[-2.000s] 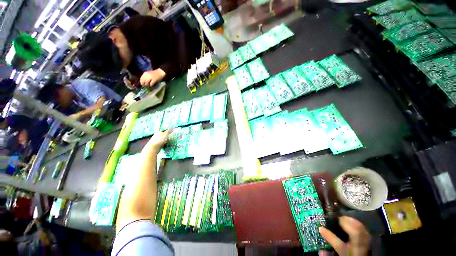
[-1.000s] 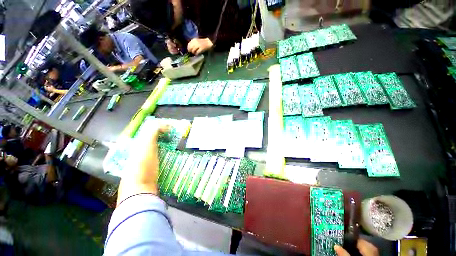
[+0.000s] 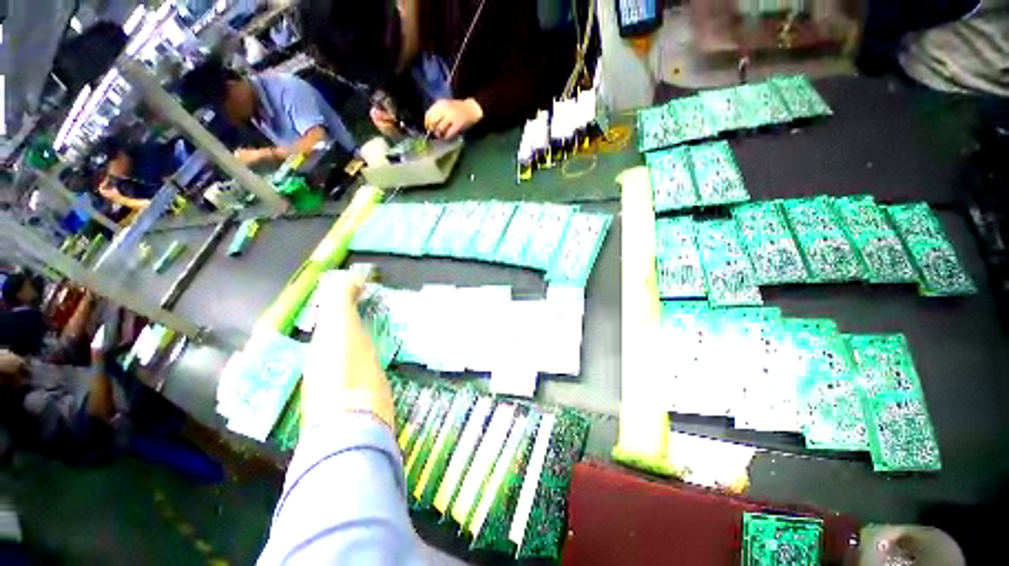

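My left hand [image 3: 345, 290] reaches out over the flat row of circuit boards left of centre. Its fingers are at the row's left end, washed out by glare, so I cannot tell whether they hold a board. My right hand is out of the picture. A green circuit board [image 3: 781, 540] lies on the dark red-brown pad [image 3: 653, 520] and is cut off by the lower edge. The upright row of boards [image 3: 487, 470] stands between my left forearm and the pad.
Yellow-green divider strips [image 3: 640, 332] separate the board rows. More boards [image 3: 813, 238] lie flat at the right. The dross cup [image 3: 909, 546] is cut off at the lower right. White components [image 3: 562, 130] stand at the far side. People [image 3: 454, 117] work across the bench and further left.
The view has shifted, so the pad and cup sit lower and my right hand has left the picture. My left hand has moved from mid-row to the left end of the flat boards.
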